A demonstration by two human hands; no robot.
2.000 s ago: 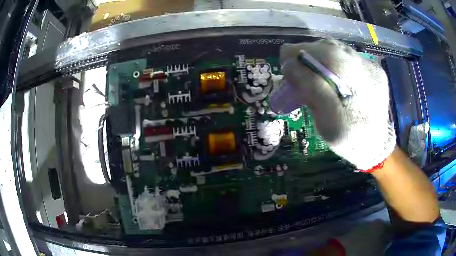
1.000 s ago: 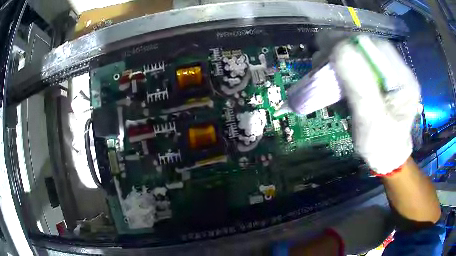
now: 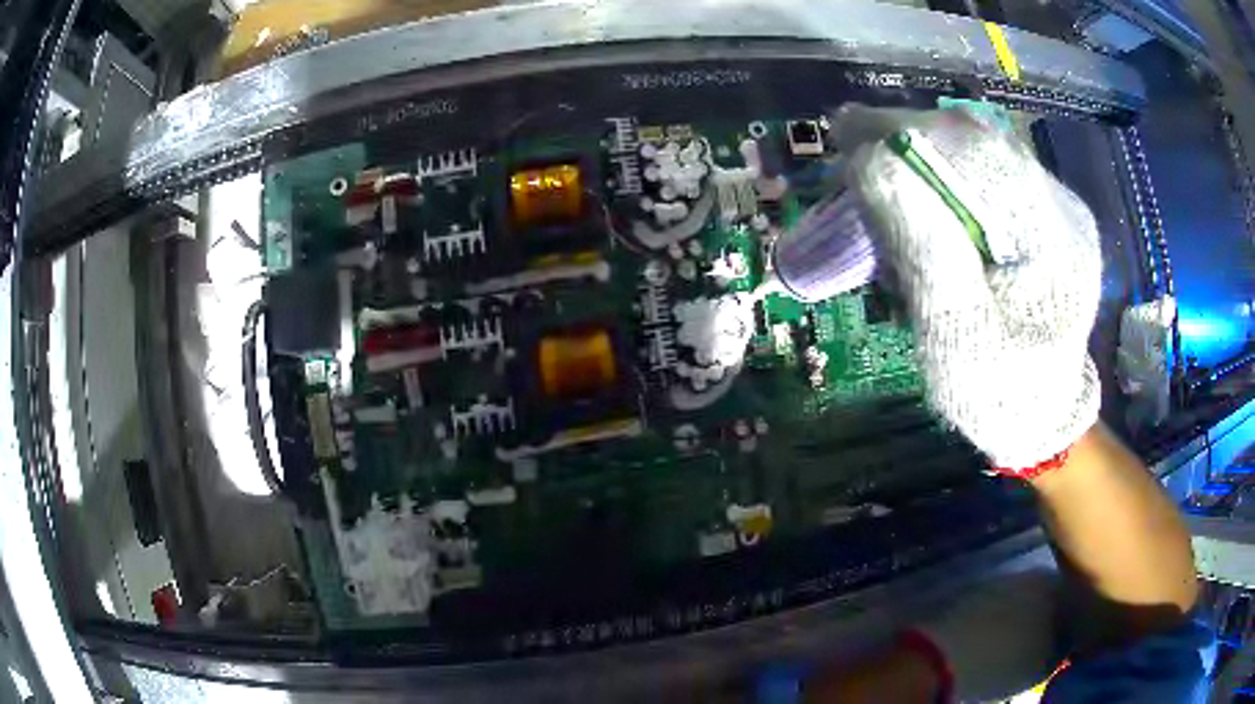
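My right hand (image 3: 984, 289), in a white knitted glove with a red cuff, is closed around a pale lilac glue bottle (image 3: 826, 248). The bottle's tapered nozzle points left, its tip close to the right side of a capacitor cluster covered in white adhesive (image 3: 713, 334). Whether the tip touches is not clear. A thin green strip (image 3: 950, 200) shows across the glove. The green circuit board (image 3: 592, 502) lies under the hand. My left hand (image 3: 1012, 640), gloved, is dim at the bottom edge; its fingers cannot be made out.
The board lies in a black carrier (image 3: 647, 619) between metal rails (image 3: 551, 62). Two orange transformers (image 3: 546, 195) and silvery heat sinks (image 3: 454, 245) stand left of the nozzle. A crumpled whitish thing (image 3: 1145, 351) lies at the right. A curved black handle (image 3: 262, 399) is at the left.
Since one second ago, my right hand and the bottle have moved slightly left and up in the picture. The board view has shifted slightly right and up. The bottle stays in my grip.
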